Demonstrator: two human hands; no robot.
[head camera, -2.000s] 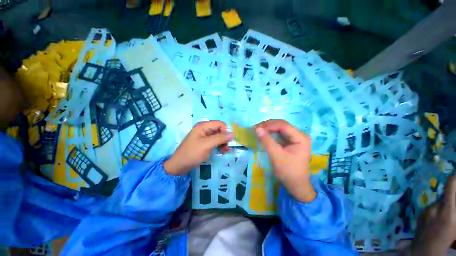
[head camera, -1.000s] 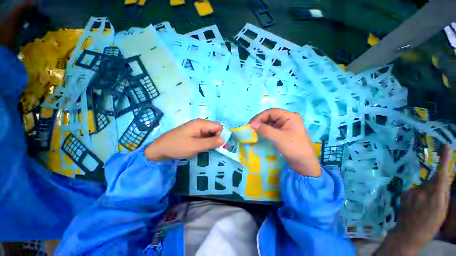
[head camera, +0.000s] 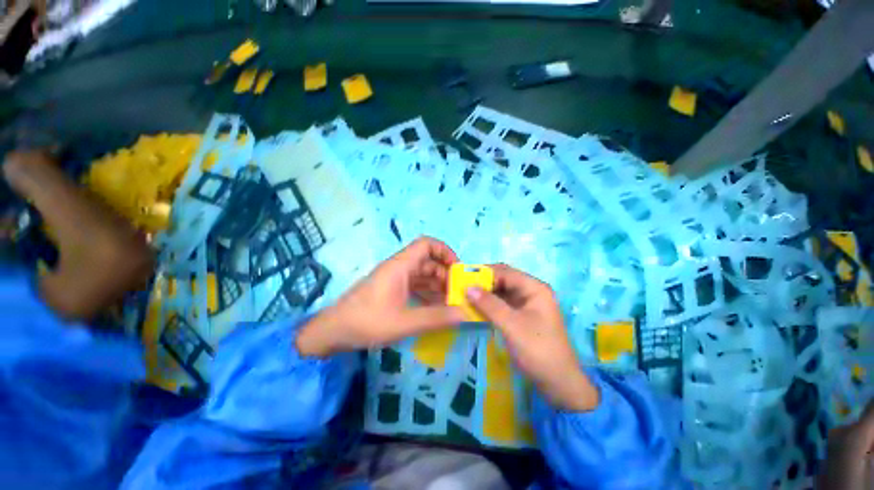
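A yellow adhesive piece (head camera: 469, 280) with a small slot at its far edge is held upright between my two hands, in front of me. My left hand (head camera: 393, 299) grips its left side with fingers and thumb. My right hand (head camera: 527, 321) has its thumb on the front of the piece and fingers at its right side. Below my hands lie a yellow sticker sheet (head camera: 500, 397) and a punched pale sheet (head camera: 388, 402). Whether a housing is behind the piece cannot be seen.
Dark housings (head camera: 251, 230) lie piled left of centre; a yellow-ended housing (head camera: 659, 346) lies right. Waste backing sheets (head camera: 575, 211) spread across the middle and right. Loose yellow pieces (head camera: 144, 177) and a neighbour's arm (head camera: 81, 239) are at left. A slanting grey post (head camera: 757, 105) stands upper right.
The yellow piece, earlier tilted with a pale strip beside it, now faces me upright. My hands have come together around it. The view has tilted up, showing more belt, and the neighbour's arm at left has moved.
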